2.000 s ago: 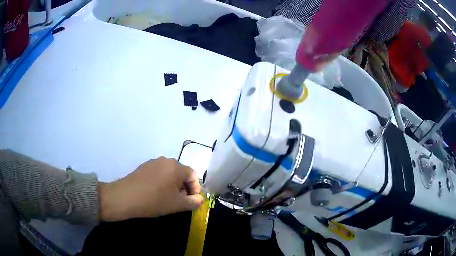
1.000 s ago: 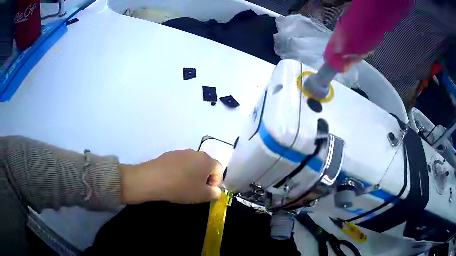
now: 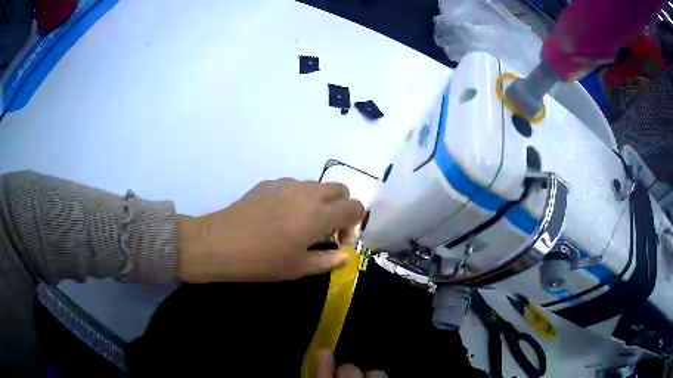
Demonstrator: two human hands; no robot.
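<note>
My left hand (image 3: 277,230) is beside the needle area of the white sewing machine (image 3: 472,162), its thumb and fingers pinching the upper end of a yellow strip (image 3: 336,299). The strip runs down over black fabric (image 3: 236,325). My right hand (image 3: 347,367) shows only as fingertips at the bottom edge, touching the strip's lower end; the rest is cut off. The needle and presser foot are mostly hidden by my left fingers and the machine head.
Several small black squares (image 3: 339,96) lie on the white table (image 3: 184,88) behind my left hand. Black scissors (image 3: 516,343) and yellow thread snips (image 3: 536,317) lie right of the needle area. A crumpled plastic bag (image 3: 483,33) and a pink cylinder (image 3: 601,37) are at the upper right.
The view has shifted, so the machine and squares sit further right and higher. My left fingers have spread slightly at the strip. My right fingertips have come into view at the bottom.
</note>
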